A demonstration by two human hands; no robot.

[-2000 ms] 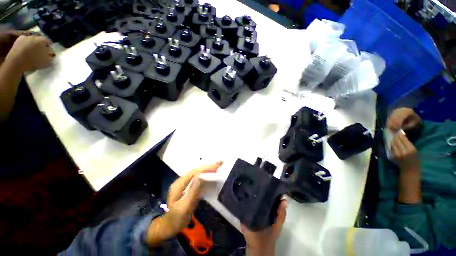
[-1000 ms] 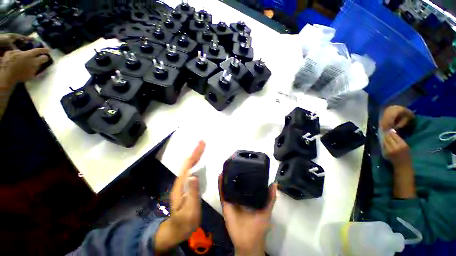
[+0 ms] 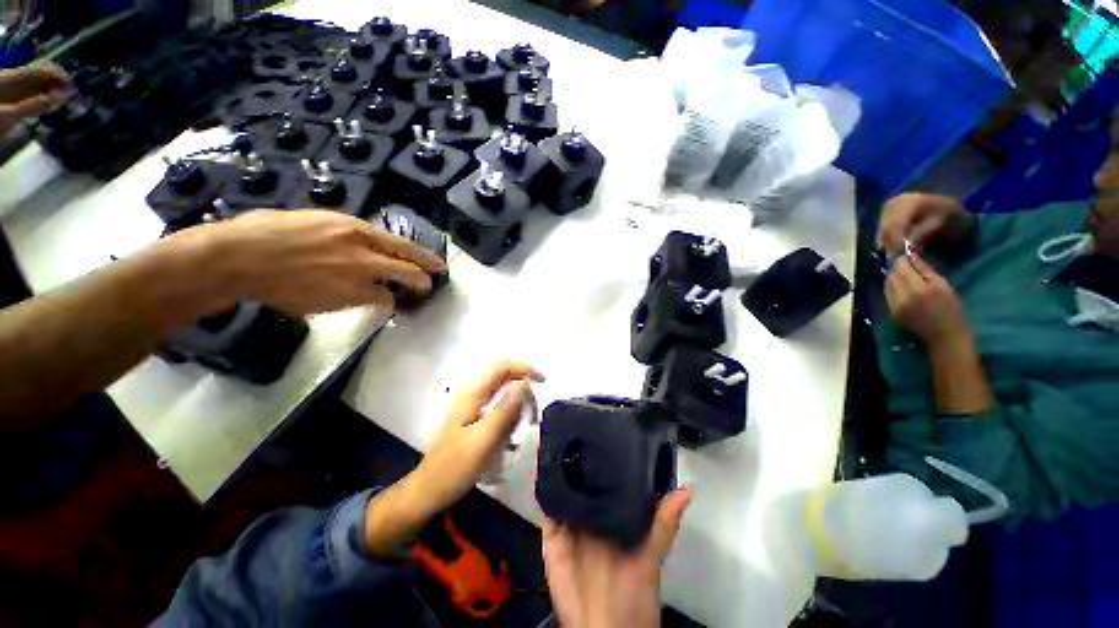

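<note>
My right hand [image 3: 610,567] holds a black plug-in cube [image 3: 601,464] from below at the front table edge, a round recess facing me. My left hand [image 3: 472,448] is just left of it, apart from the cube, with a white wiping cloth [image 3: 506,429] between thumb and fingers. No prongs show on the held cube. Several black cubes [image 3: 699,390] lie right of it, prongs pointing to the upper right. A larger group of cubes [image 3: 430,162] stands prongs-up at the upper left.
Another person's hand [image 3: 331,260] reaches from the left onto a black item at the table gap. A translucent wash bottle [image 3: 886,528] is at lower right, packed bags [image 3: 749,129] and a blue tote [image 3: 890,74] at upper right. An orange-handled tool [image 3: 464,574] lies below. A green-sleeved person sits right.
The held cube has been turned in my right hand. My left hand's fingers have closed around the cloth. Another person's arm has come in from the left, and the view has shifted.
</note>
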